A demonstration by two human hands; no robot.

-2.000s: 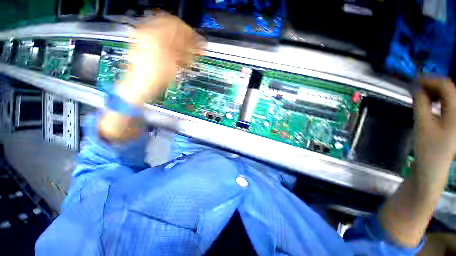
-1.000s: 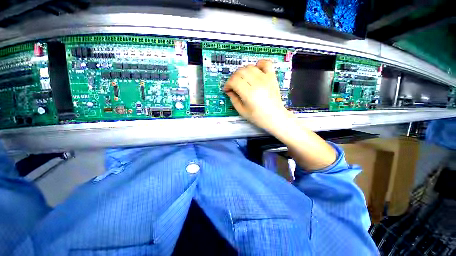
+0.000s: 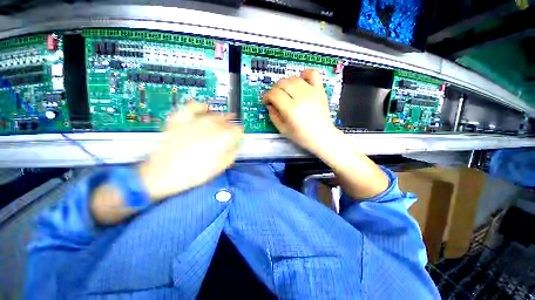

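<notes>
Green printed circuit boards lie in a row between the conveyor rails. My right hand (image 3: 299,108) is over the board right of centre (image 3: 252,82), with its fingers curled down at the board's surface. Whether it holds a small part is hidden. My left hand (image 3: 190,143) is blurred, over the near rail and the near edge of the board left of centre (image 3: 108,96). Its fingers point toward my right hand, and I cannot tell if they hold anything. A light blue wrist strap (image 3: 129,186) is on my left wrist.
The near rail (image 3: 41,151) and far rail (image 3: 176,20) border the boards. A bin of blue components (image 3: 390,20) stands beyond the far rail. More boards lie at far left (image 3: 29,76) and right (image 3: 413,102), with dark gaps between. A cardboard box (image 3: 469,211) is below right.
My left hand has come into view over the near rail, beside my right hand. My right hand stays over the same board. Earlier, the view was turned and both hands were apart.
</notes>
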